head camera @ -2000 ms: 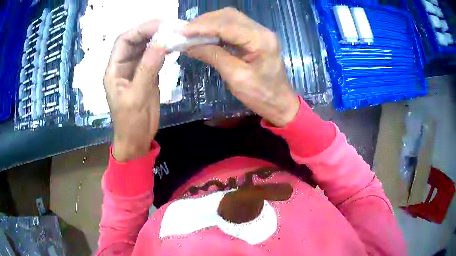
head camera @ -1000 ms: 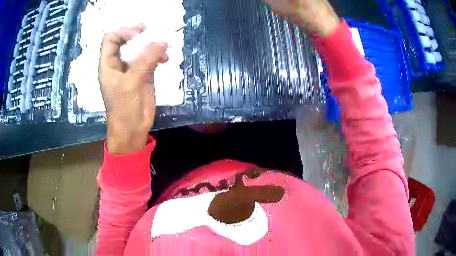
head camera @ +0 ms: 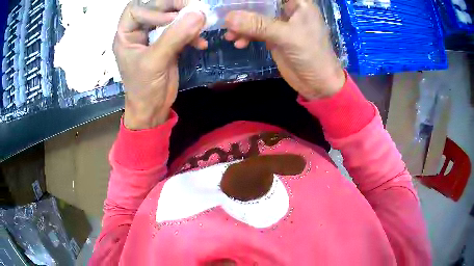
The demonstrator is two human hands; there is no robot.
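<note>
My left hand (head camera: 153,57) is closed around a white unit (head camera: 162,34), whose end shows near the thumb and fingertips. My right hand (head camera: 296,49) grips a translucent, frosty plastic part (head camera: 247,7) between thumb and fingers. The part spans between the two hands at the top edge, its near end at or against the unit's end; whether it is seated there cannot be told. Both hands are partly cut off by the top edge. A bright heap of small white pieces (head camera: 86,47) lies left of my left hand.
A clear tray with rows of slim parts (head camera: 28,52) is at far left. A dark-looking clear tray (head camera: 228,60) lies under my hands. A blue tray (head camera: 397,39) is at right. Cardboard (head camera: 78,171), plastic bags (head camera: 44,223) and a red plastic object (head camera: 452,169) lie below table level.
My right hand has come back from the upper right and now holds a translucent part against or near the unit. My left hand still holds the white unit. The view has shifted.
</note>
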